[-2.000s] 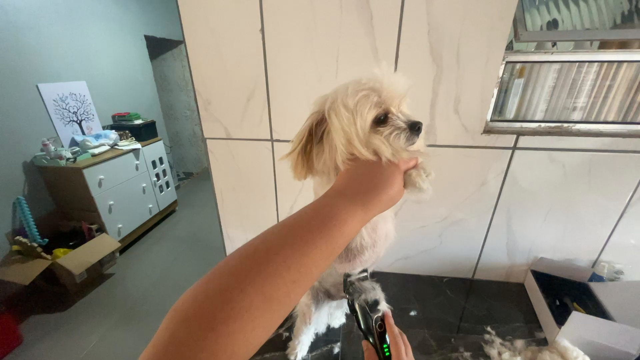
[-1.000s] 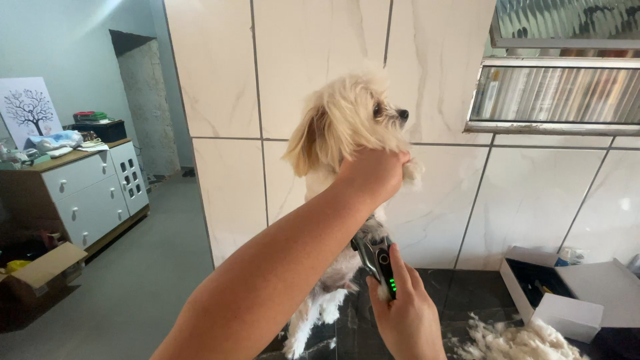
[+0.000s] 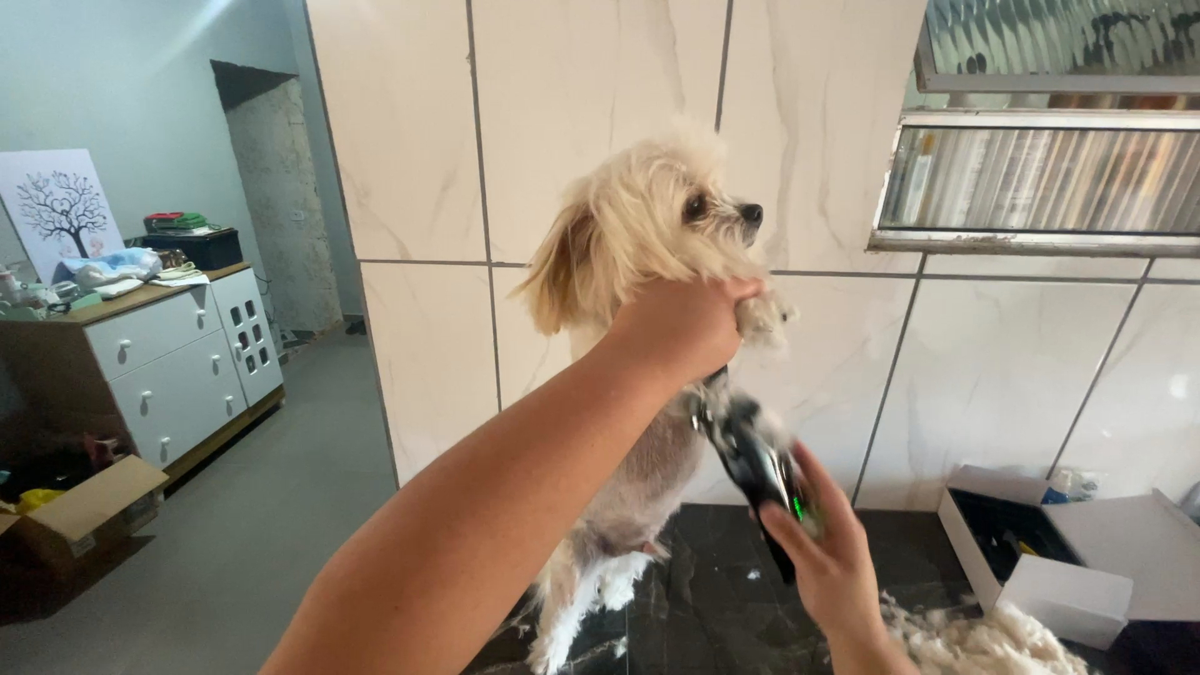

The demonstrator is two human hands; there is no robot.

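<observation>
A cream-coloured long-haired dog (image 3: 637,225) stands upright on its hind legs, its head turned to the right. My left hand (image 3: 689,323) is closed around its raised front paws under the chin, with one paw showing past my fingers. Lower down the dog's belly is bare, the coat cut very short. My right hand (image 3: 825,534) grips black hair clippers (image 3: 755,464) with green lights, blurred by motion. Their blade end, with tufts of fur on it, is at the chest just under my left wrist. My left forearm hides part of the dog's side.
The dog's hind feet are on a black marble-look counter (image 3: 712,581). A pile of cut fur (image 3: 994,642) and an open white box (image 3: 975,553) lie at the right. Behind are a tiled wall (image 3: 600,75) and a louvred window (image 3: 1031,246). A white dresser (image 3: 173,375) and a cardboard box (image 3: 103,506) stand at the left.
The clippers in my right hand have moved up from the dog's lower body to its chest. My left hand keeps its hold on the front paws.
</observation>
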